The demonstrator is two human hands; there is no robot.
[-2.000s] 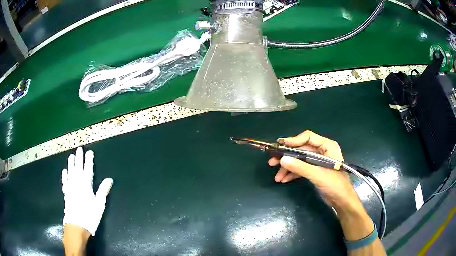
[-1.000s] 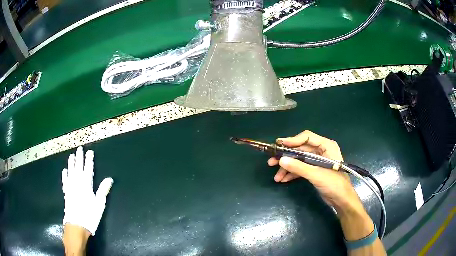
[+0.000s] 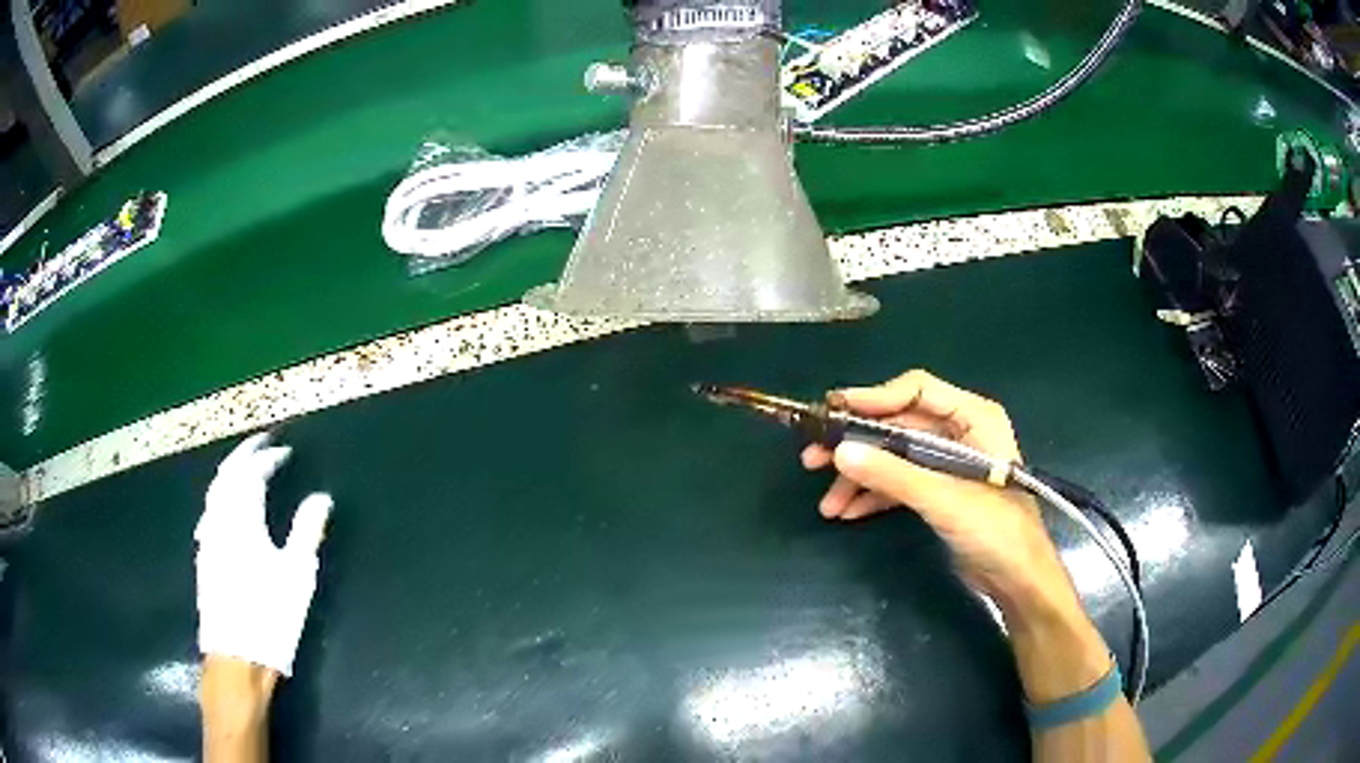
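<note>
My right hand, bare with a blue-teal wrist band, holds the soldering iron above the dark green mat. Its brownish tip points left, below the hood, and touches nothing. The iron's cables run back over the forearm. My left hand, in a white glove, is at the left of the mat, holding nothing, fingers slightly curled and thumb apart. On the green belt, a white power cord lies coiled in a clear plastic bag, its right end hidden behind the hood. An open power strip shows right of the hood's neck.
The grey metal fume hood hangs over the speckled rail. Another open power strip lies on the belt at the far left. The black ribbed soldering station stands at the right. A metal flexible hose curves right from the hood.
The coiled cord and both power strips have moved right along the belt. My left hand's fingers have gone from flat and straight to curled. My right hand and the iron have moved slightly up.
</note>
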